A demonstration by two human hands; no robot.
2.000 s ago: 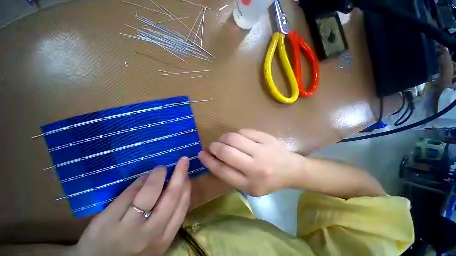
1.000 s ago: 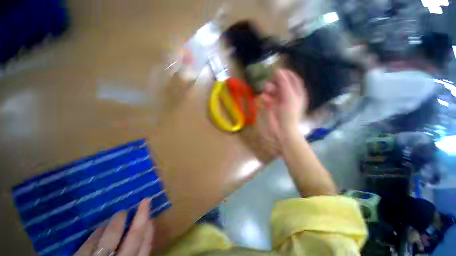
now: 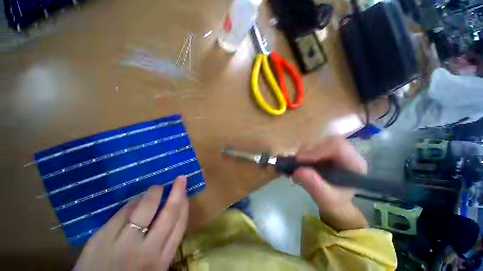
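A blue solar cell with pale stripes lies flat on the brown table at the left. Thin ribbon ends stick out past its left edge. My left hand, with a ring, lies over the cell's lower part, its fingertips pressed near the lower right corner. Whether a ribbon is under the fingertips cannot be told. My right hand grips the black handle of a soldering iron. Its silver barrel points left toward the cell, in the air to the right of it. The iron and right hand are blurred.
Yellow and red scissors lie beyond the cell, beside a white flux bottle. A sponge tray and dark soldering station stand right of them. Loose ribbons lie behind the cell. Dark cells are at upper left.
My right hand has left the cell's right edge, reached toward the sponge tray, and come back with the soldering iron. My left hand stays on the cell. The view has shifted.
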